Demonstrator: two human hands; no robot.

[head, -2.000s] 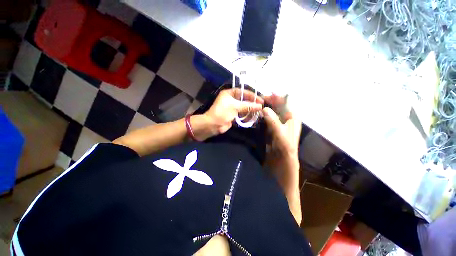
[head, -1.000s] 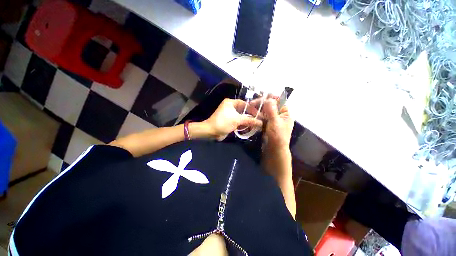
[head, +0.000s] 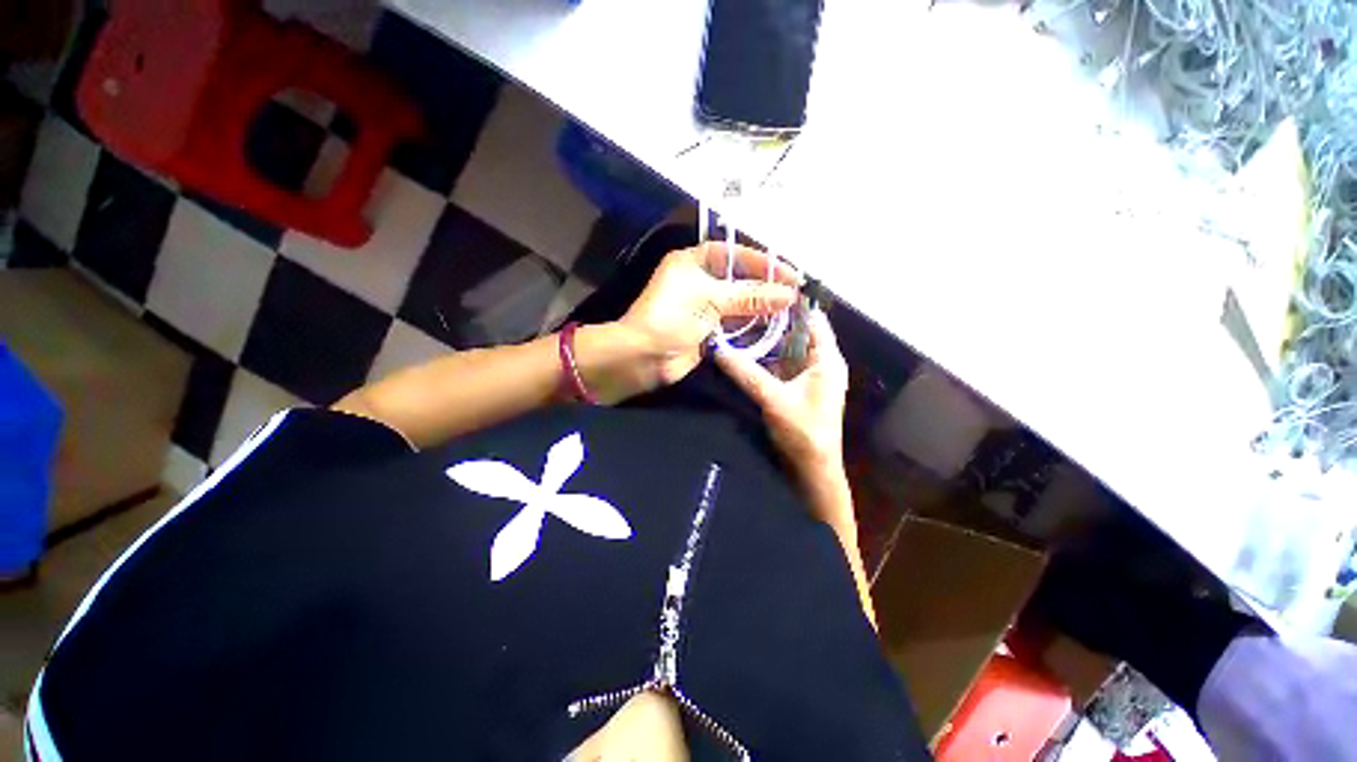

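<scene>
A coiled white cable (head: 759, 337) is held between my two hands at the table's edge, above my lap. My left hand (head: 688, 310), with a red band at the wrist, is closed around the coil's middle. My right hand (head: 805, 390) is at the coil's lower right side, with its fingers against the coil. A small flat greyish strip (head: 799, 337) shows at the right fingers. The upper part of the coil stands out above my left fingers against the bright tabletop and is washed out.
A black smartphone (head: 756, 63) lies on the white table (head: 1027, 283). A large tangled cable pile (head: 1243, 90) covers the right side. A red stool (head: 238, 119) stands on the checkered floor at left. An open carton (head: 960, 603) and a person's lilac sleeve (head: 1292, 697) are at lower right.
My right hand has moved down and left from the table's edge to the coil's lower side. My left hand still holds the coil, slightly higher in view.
</scene>
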